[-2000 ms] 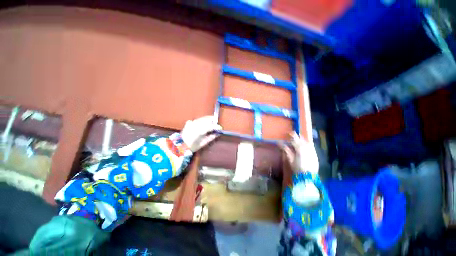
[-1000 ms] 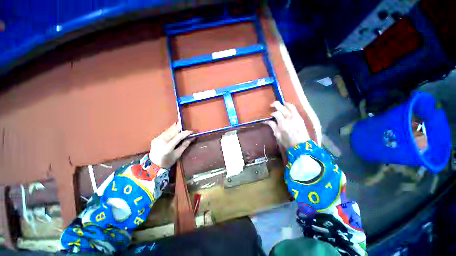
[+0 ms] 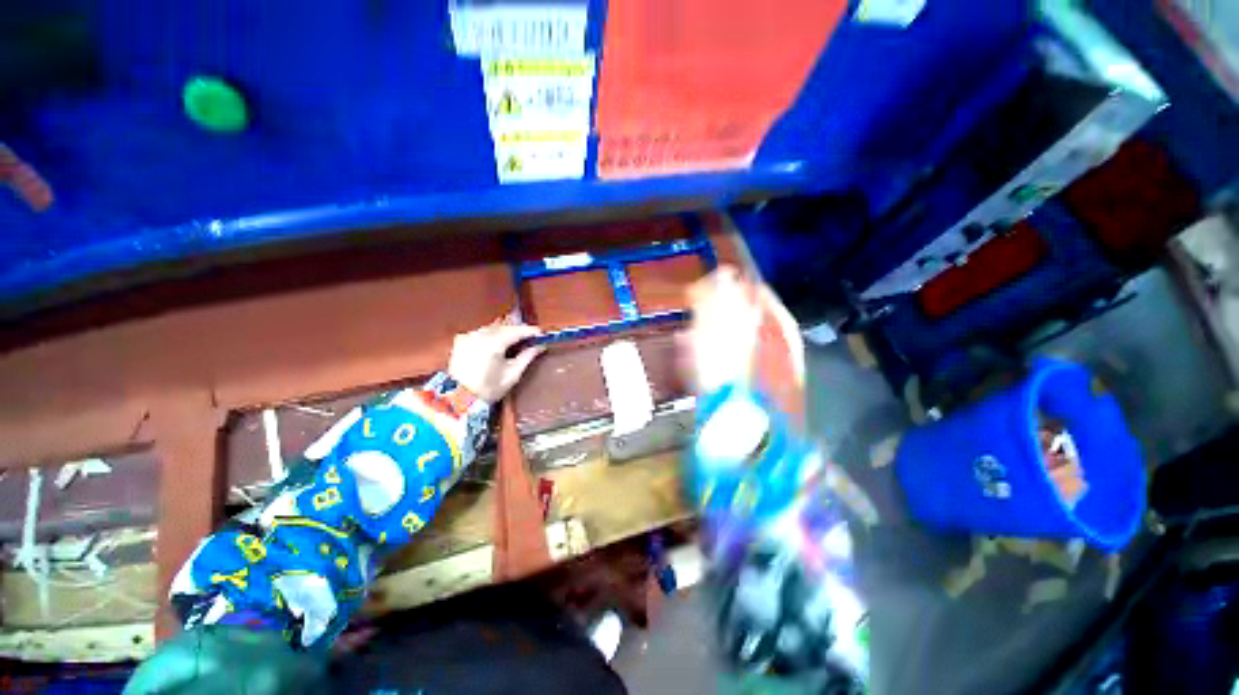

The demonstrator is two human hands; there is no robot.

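Observation:
The blue ladder-like cutting die (image 3: pixel 622 288) lies on the reddish-brown sheet (image 3: pixel 340 302) near its right end. Its far part is hidden behind the press beam. My left hand (image 3: pixel 492 360) grips the die's near left corner with its fingertips. My right hand (image 3: pixel 727 323) is blurred at the die's right side; whether it touches the die is unclear. Rectangular openings in the sheet's near part show the dark pad (image 3: pixel 578 386) and pale strips.
The blue press beam (image 3: pixel 340 143) spans the far side, with labels, an orange-red notice (image 3: pixel 707 82) and a green button (image 3: pixel 215 103). A blue bin (image 3: pixel 972 462) stands on the floor at right, among scraps. Red stacks (image 3: pixel 981 269) lie beyond it.
The press beam now fills the upper view and hides the die's far part. My right hand has moved from the near right corner up along the die's side. My left hand stays at the left corner.

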